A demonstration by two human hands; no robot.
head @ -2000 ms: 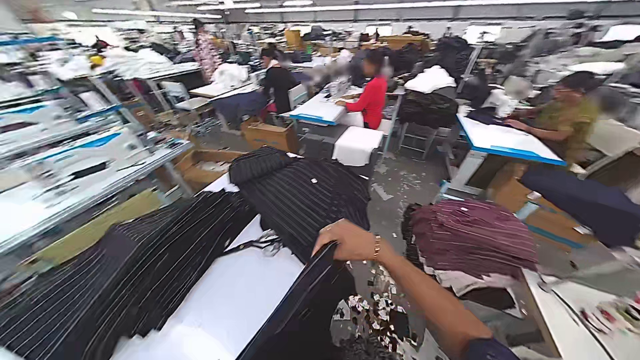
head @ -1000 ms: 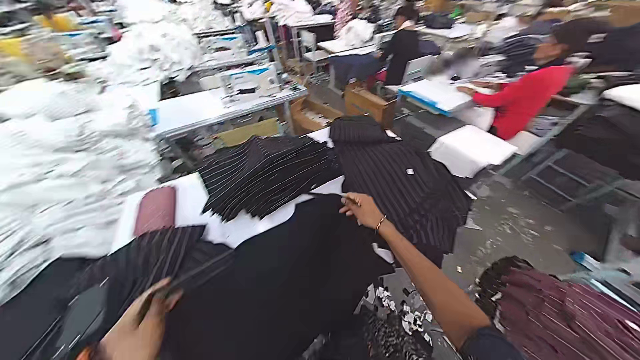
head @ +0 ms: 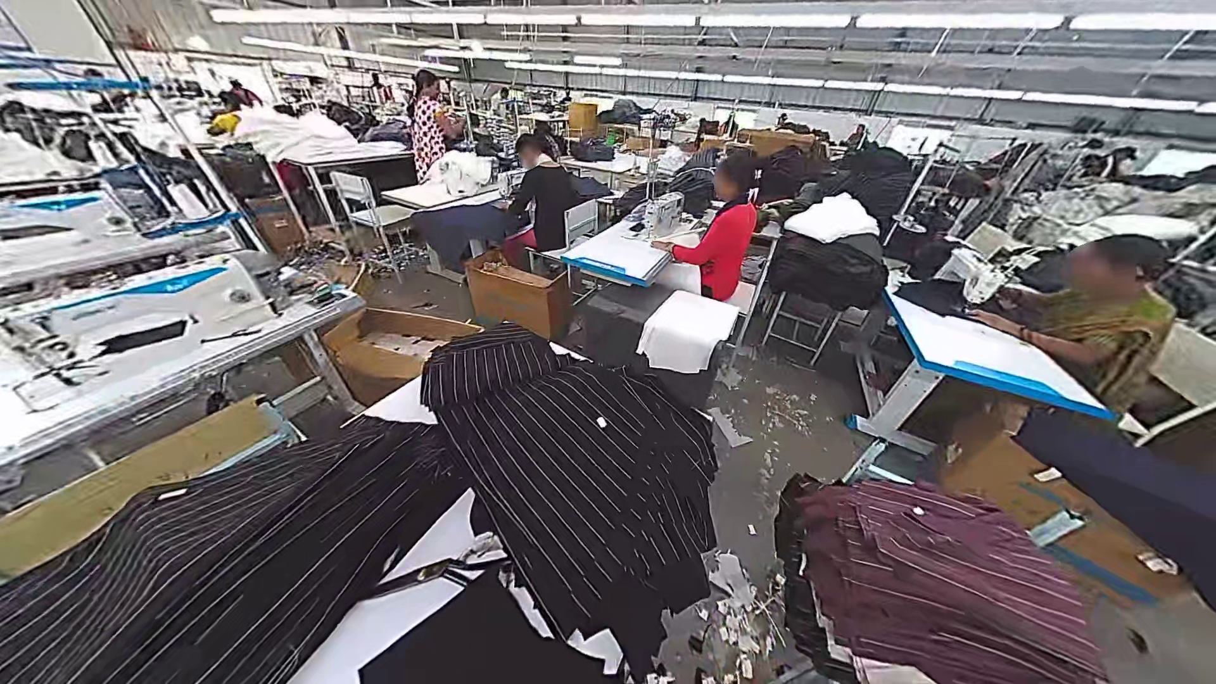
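Neither of my hands shows in the head view. A pile of black pinstriped fabric pieces (head: pixel 570 456) lies across the white table (head: pixel 432 541), its far end folded over. To its left spreads another black striped pile (head: pixel 237 522). Plain black cloth (head: pixel 484 636) lies at the bottom edge, below dark-handled scissors (head: pixel 442 570) on the white surface. At the lower right is a stack of maroon striped pieces (head: pixel 940 579), separate from the black piles.
A sewing machine (head: pixel 152 323) stands on a table at the left. Cardboard boxes (head: pixel 518 293) sit beyond the piles. Fabric scraps (head: pixel 741 608) litter the floor. A person in red (head: pixel 727 247) sits at a machine; another person (head: pixel 1111 313) sits at the right.
Both hands, seen one second ago on the black cloth, are out of view. The plain black cloth now shows only at the bottom edge. The view has swung right and up.
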